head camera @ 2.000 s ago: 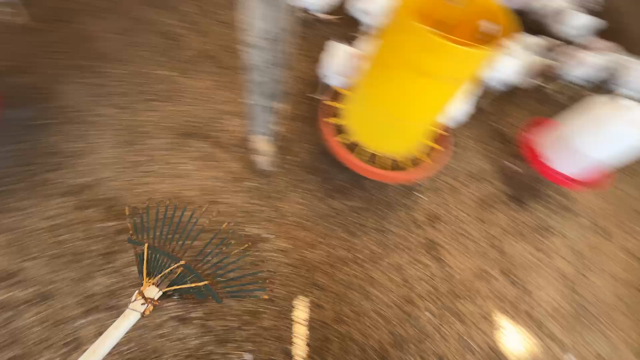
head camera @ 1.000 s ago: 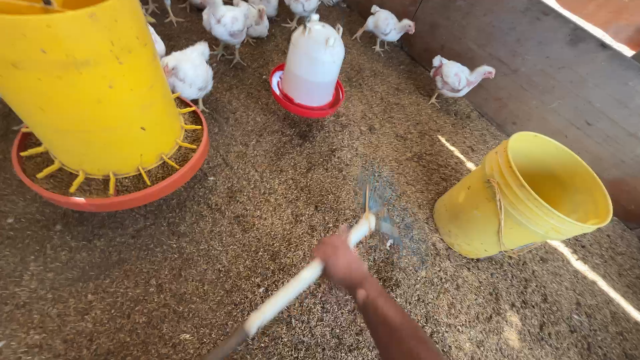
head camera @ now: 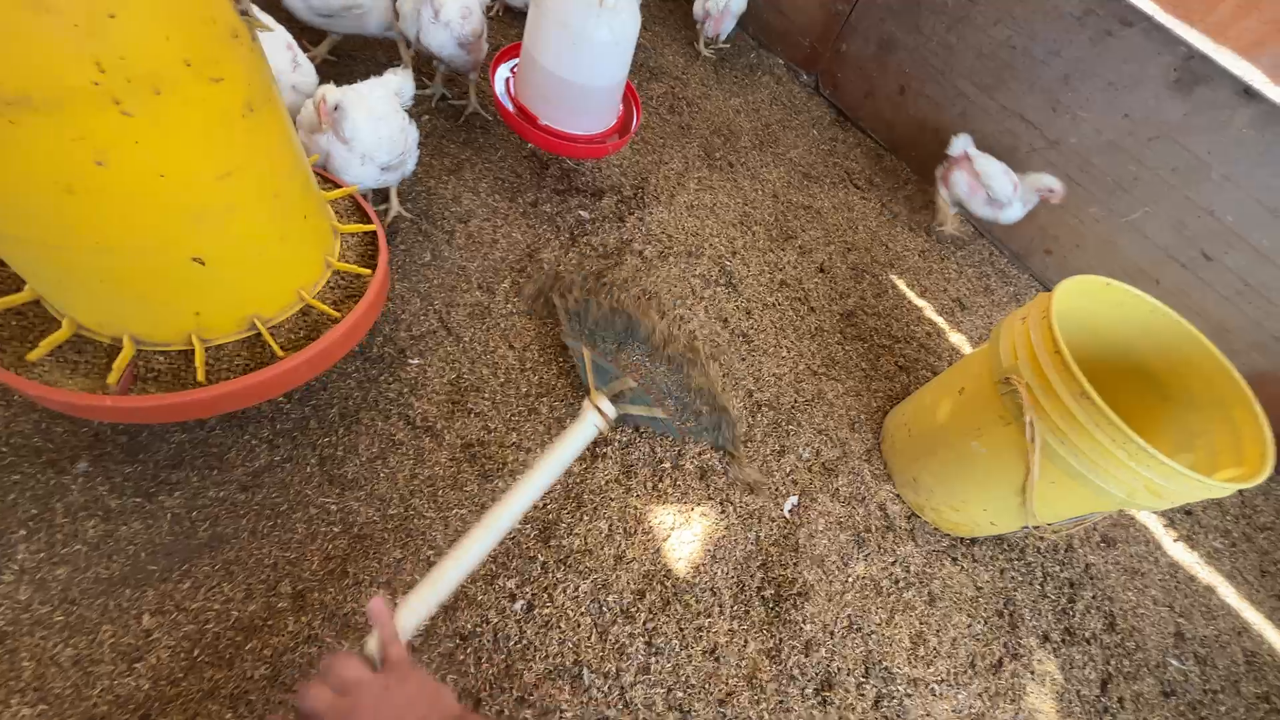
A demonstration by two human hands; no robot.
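My right hand (head camera: 375, 680) is at the bottom edge, closed around the pale handle of a fan rake (head camera: 510, 510), with one finger along the handle. The dark rake head (head camera: 650, 385) rests on the brown loose litter, its tines blurred and partly hidden by litter. Orange-brown ties join the head to the handle. My left hand is out of view.
A yellow hanging-type feeder with an orange pan (head camera: 345, 345) stands left. A white drinker with a red tray (head camera: 570, 145) is at top centre. A yellow bucket (head camera: 960, 430) leans at right, near a wall (head camera: 1060, 120). White chickens (head camera: 365, 135) stand around the feeder; another chicken (head camera: 990, 185) is by the wall.
My right hand is lower in view on the handle than one second ago. The rake head now lies left of where it was, farther from the bucket. The chicken by the wall remains there.
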